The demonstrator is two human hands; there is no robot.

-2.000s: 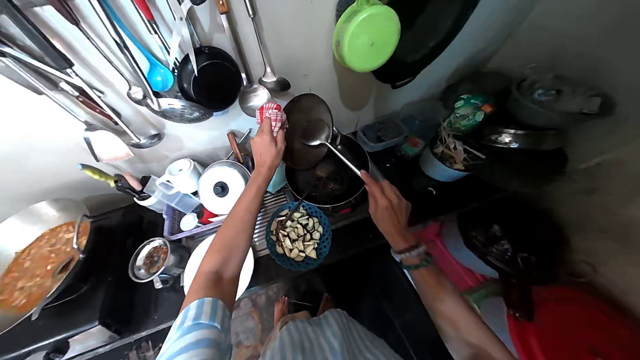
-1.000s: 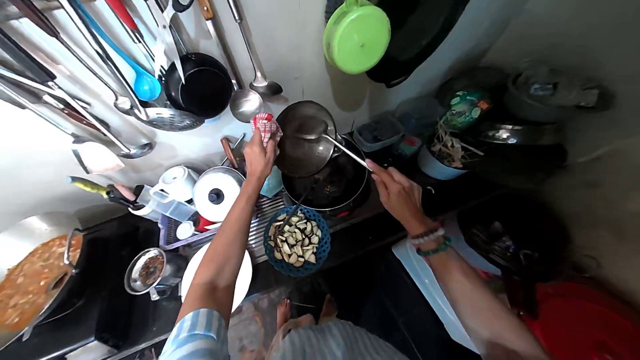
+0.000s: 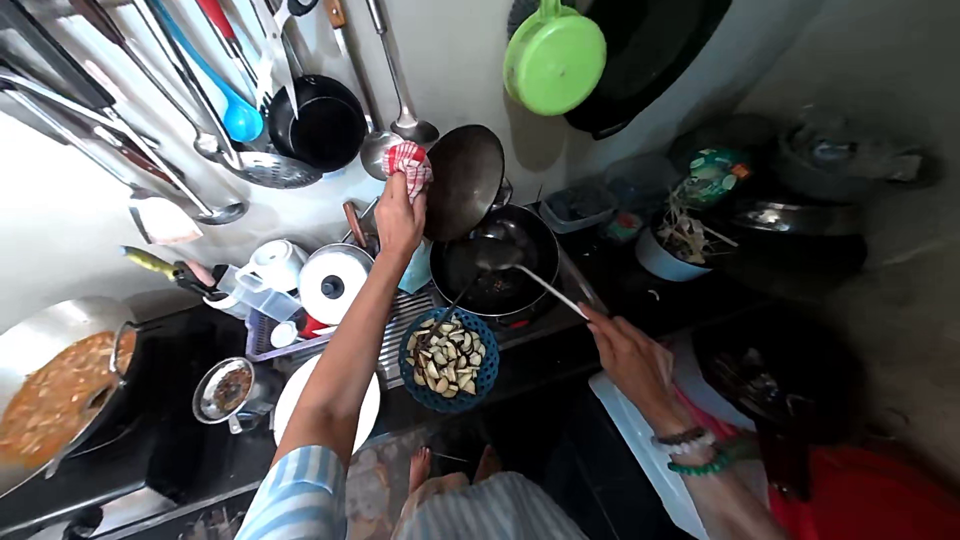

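My left hand (image 3: 400,217) grips a red-and-white checked cloth (image 3: 409,166) at the rim of a dark metal wok (image 3: 466,182), which is tilted up steeply. Below it lies a black pan (image 3: 540,262) on the stove, with a little dark liquid or oil in it. My right hand (image 3: 634,364) holds the handle of a metal ladle (image 3: 501,255), whose bowl is over the black pan. In front of the pan a blue perforated basket (image 3: 487,367) holds cut eggplant pieces (image 3: 448,356), and a dark utensil leans from it to the pan.
A large wok of orange stew (image 3: 56,390) stands at far left, near a strainer on a metal cup (image 3: 232,386). A white plate (image 3: 367,409) lies under my left forearm. Utensils and a green pan (image 3: 559,64) hang on the wall. A bowl of scraps (image 3: 664,259) is at right.
The ladle has moved from against the inside of the raised wok down to the black pan. The wok stays raised in my left hand and is turned more edge-on.
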